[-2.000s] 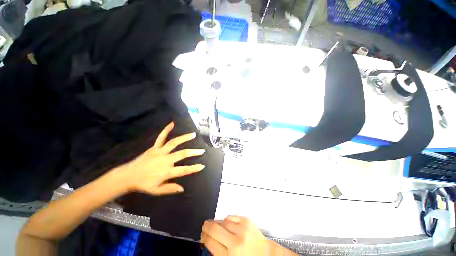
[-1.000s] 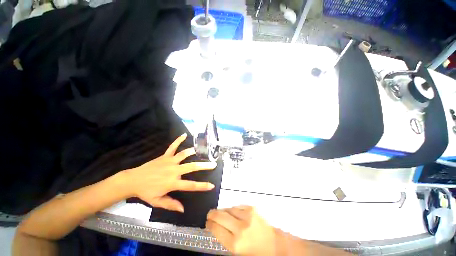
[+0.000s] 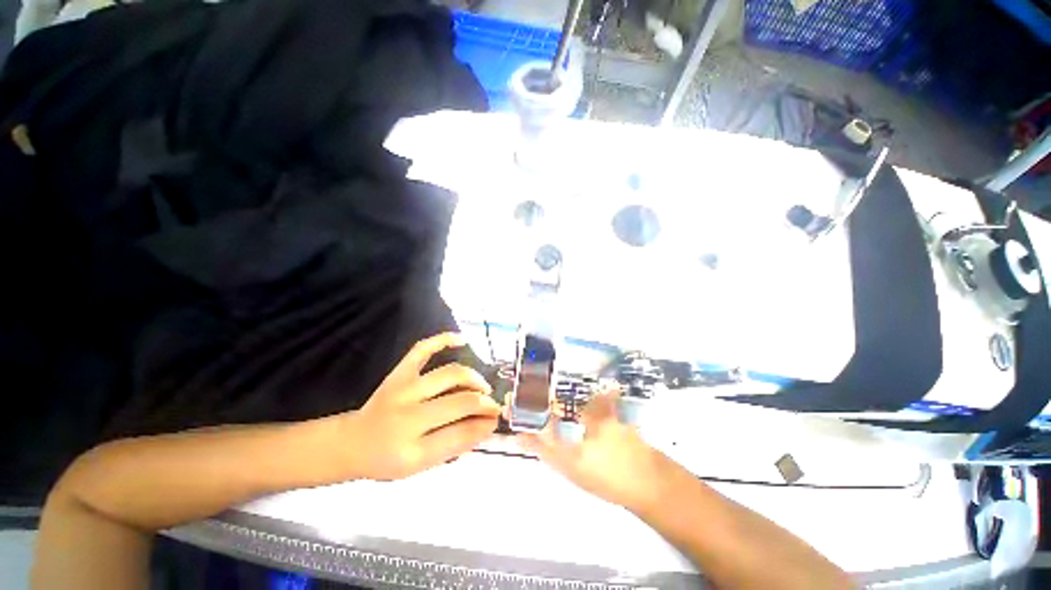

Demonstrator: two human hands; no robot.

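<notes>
The black garment [image 3: 265, 242] lies in a large heap left of the white sewing machine head [image 3: 715, 254]. My left hand [image 3: 432, 415] rests at the heap's right edge, fingers bent, fingertips just left of the presser foot area [image 3: 534, 392]. A small dark bit of cloth shows by these fingertips. My right hand [image 3: 605, 455] is just right of and below the foot, its fingertips close to the metal parts. Whether either hand grips cloth is hidden by the fingers and glare. The needle cannot be made out.
Black fabric strips [image 3: 896, 288] drape over the machine head. A round silvery knob [image 3: 1014, 271] is at the right. A measuring tape strip [image 3: 346, 561] runs along the table's front edge. Blue crates [image 3: 507, 52] stand behind. A small tan piece [image 3: 788, 468] lies on the table.
Both hands have moved up to the presser foot, the right one from the table's front. The black panel's lower part no longer shows at the front edge. The view has shifted.
</notes>
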